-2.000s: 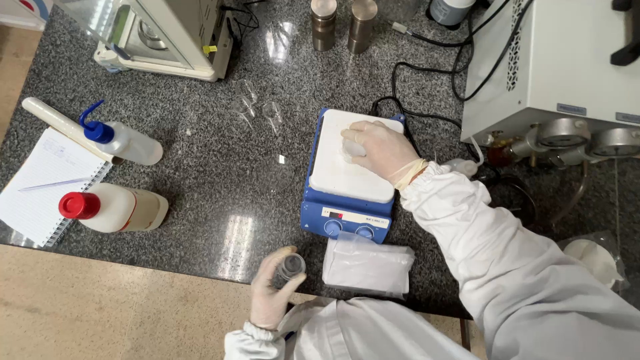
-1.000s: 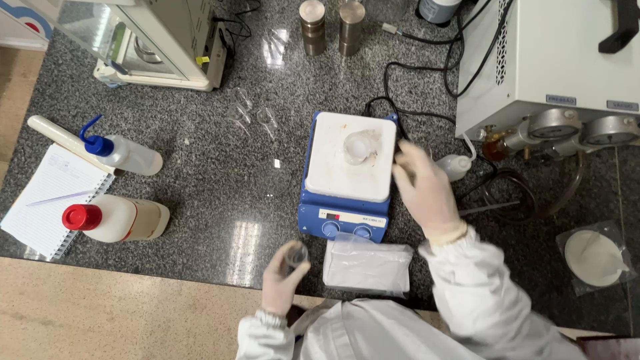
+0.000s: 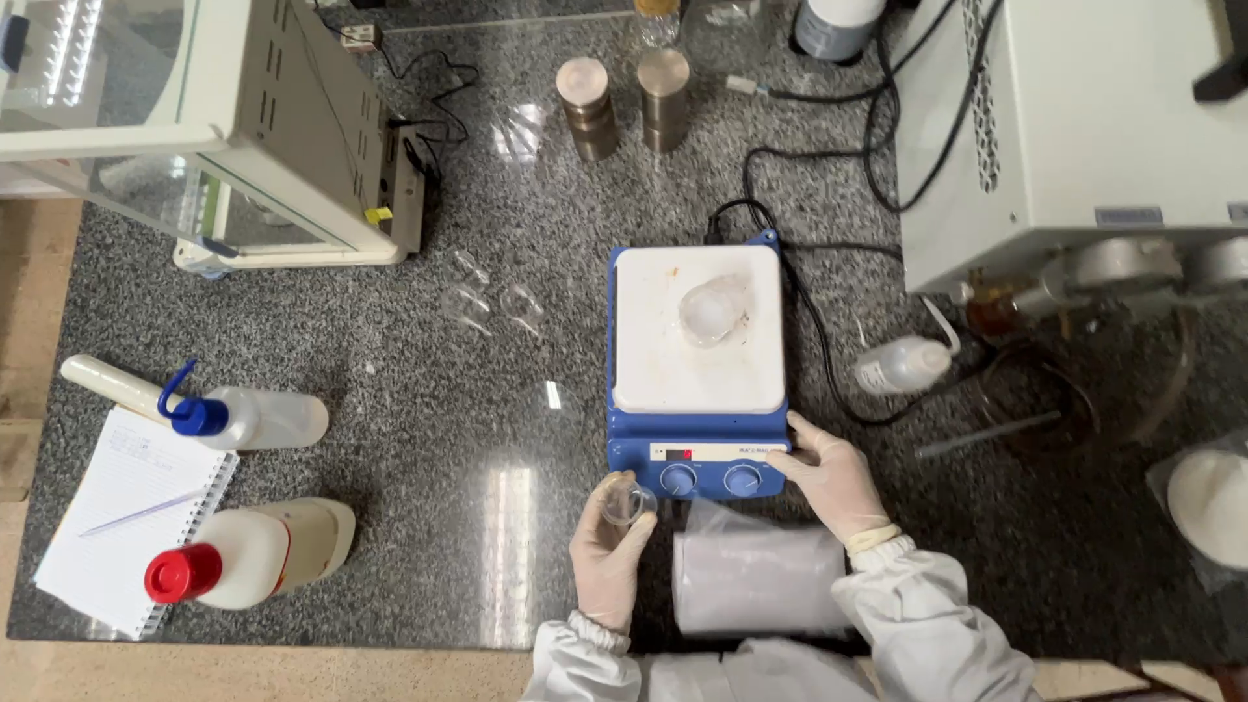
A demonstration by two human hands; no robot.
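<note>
My gloved left hand (image 3: pixel 609 556) holds a small clear round glass vessel (image 3: pixel 627 501) by its rim, just below the front left corner of a blue magnetic stirrer (image 3: pixel 702 427). At the stirrer's front right corner rests my gloved right hand (image 3: pixel 837 480), thumb and fingers apart on the casing near a knob, holding nothing else. A small beaker (image 3: pixel 709 314) of clear material stands on the white top plate (image 3: pixel 648 361), right of its middle. Below the stirrer lies a folded clear plastic bag with white contents (image 3: pixel 756 582).
An analytical balance (image 3: pixel 302 127) stands back left, near glass pieces (image 3: pixel 522 307). Two metal cylinders (image 3: pixel 663 102) stand behind. Left are a wash bottle (image 3: pixel 263 417), a red-capped bottle (image 3: pixel 263 556) and a notebook (image 3: pixel 107 517). Black cables (image 3: pixel 814 331), a small bottle (image 3: pixel 904 365) and a gauged instrument (image 3: pixel 1082 127) occupy the right.
My right hand has let go of the beaker on the plate and moved down to the stirrer's front right corner. My left hand still holds the small vessel, now closer to the stirrer.
</note>
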